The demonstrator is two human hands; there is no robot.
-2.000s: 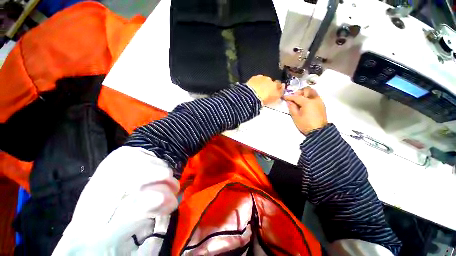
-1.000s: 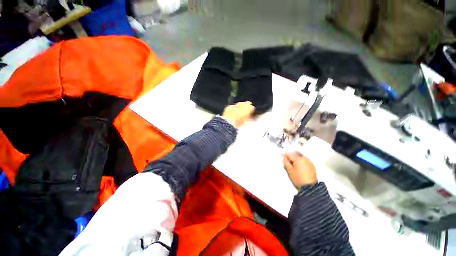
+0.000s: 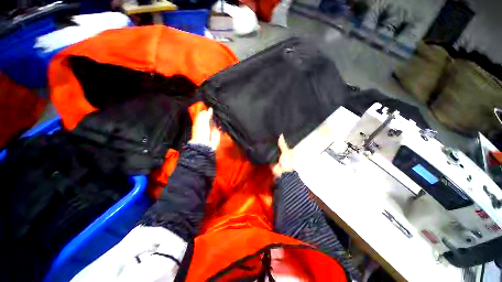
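Note:
A large black fabric piece [image 3: 269, 99] spans from above my lap to the left edge of the white tabletop, its smooth side up. My left hand [image 3: 205, 130] is at its left edge, with the fingertips against the fabric. My right hand [image 3: 283, 157] holds its lower right edge, thumb on top and fingers partly hidden. The camouflage strip and mesh side do not show.
The white sewing machine [image 3: 435, 171] with a lit screen stands at right on the white tabletop [image 3: 344, 193]. Thread snips [image 3: 397, 223] lie there. An orange and black heap [image 3: 148, 55] is at left, above a blue crate [image 3: 102, 234] holding black pieces. Brown sacks stand at upper right.
The view has swung left. Both hands have moved left, away from the needle area. The black panel on the tabletop is no longer seen mesh side up; a large black piece is now between my hands.

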